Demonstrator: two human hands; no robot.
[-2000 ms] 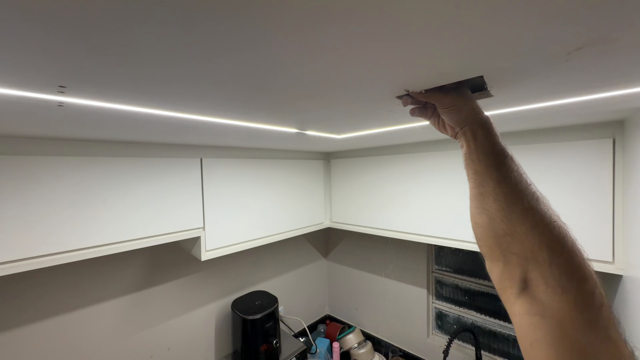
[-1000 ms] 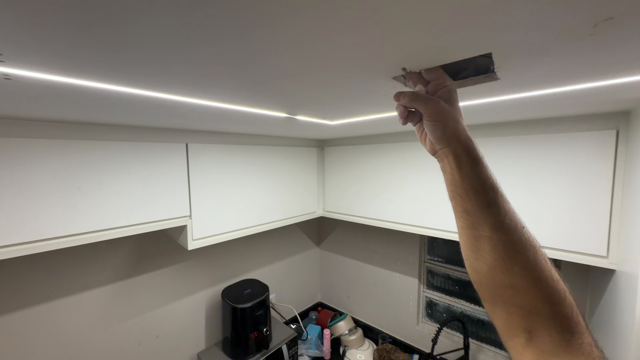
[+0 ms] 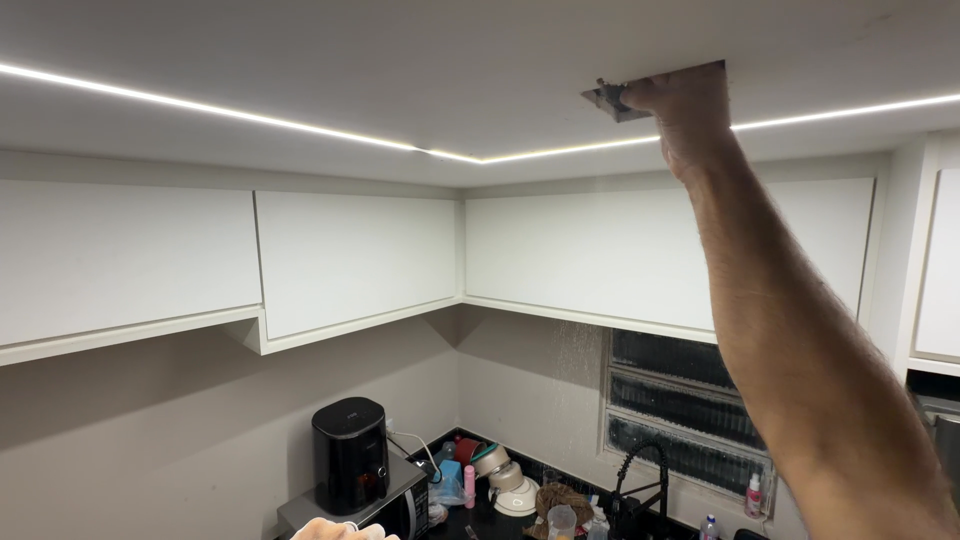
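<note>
My right hand (image 3: 686,112) is raised to a rectangular cut-out (image 3: 619,101) in the white ceiling. Its fingers reach up inside the opening, so what they touch is hidden; the thumb side lies near the ragged left end of the hole. Fine dust or crumbs fall below it, in front of the wall. At the bottom edge, only the knuckles of my left hand (image 3: 341,529) show, and whether they hold anything is out of view. A lit LED strip (image 3: 300,126) runs along the ceiling and passes behind my right wrist.
White wall cabinets (image 3: 360,262) meet in the corner below the ceiling. Under them stand a black air fryer (image 3: 349,457) on a microwave oven (image 3: 409,510), a counter with pots (image 3: 514,487) and bottles, a black spring-neck faucet (image 3: 641,487) and a louvered glass window (image 3: 675,397).
My right hand has gone from the left edge of the cut-out up into the opening. Falling dust now shows below, and part of my left hand has come in at the bottom.
</note>
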